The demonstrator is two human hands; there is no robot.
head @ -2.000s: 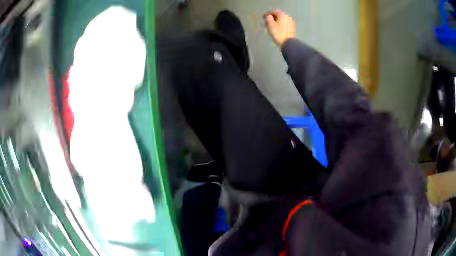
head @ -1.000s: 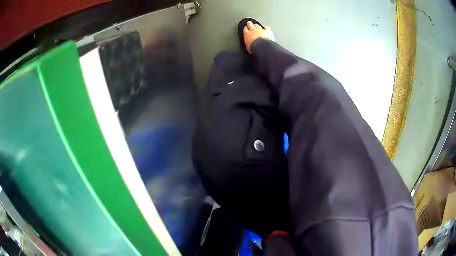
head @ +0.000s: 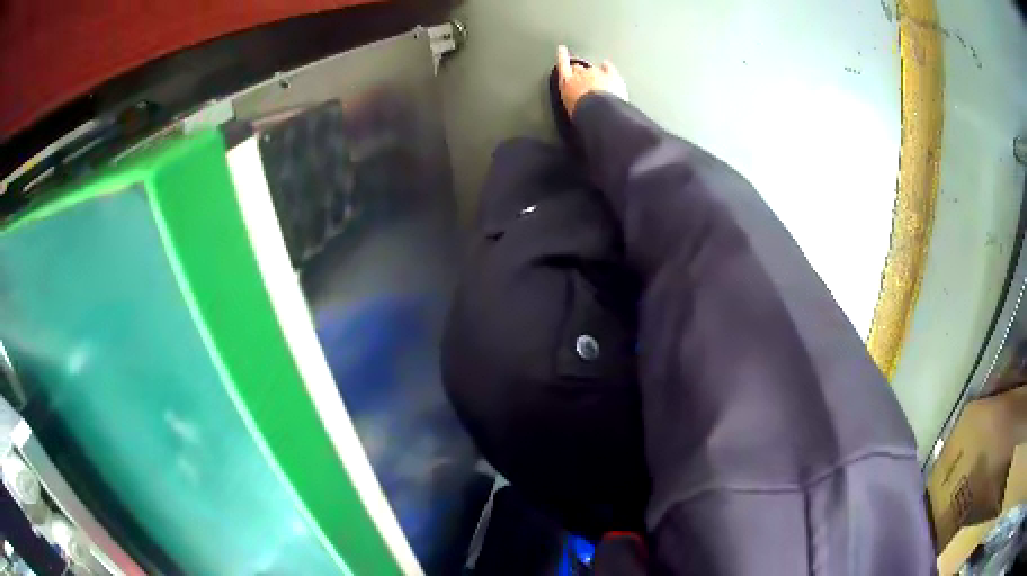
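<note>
My right hand (head: 591, 83) is small near the top centre, at the end of a long dark grey sleeve. It is down at a black shoe (head: 556, 88), which it partly covers. One finger points up and the fingers look apart; whether they grip the shoe is unclear. My bent leg in black trousers (head: 541, 383) lies beside the sleeve. My left hand is not in view; only an orange-red cuff edge shows at the bottom.
The green bench (head: 124, 360) with a bright green edge and a white strip fills the left. A metal panel (head: 394, 146) stands below it. Grey floor (head: 777, 113) with a yellow line (head: 918, 169) is on the right. A cardboard box (head: 974, 461) is at the lower right. Something blue shows at the bottom.
My right hand has come from open floor beside the shoe down to the shoe. The view has swung; the white sheet on the bench is out of view.
</note>
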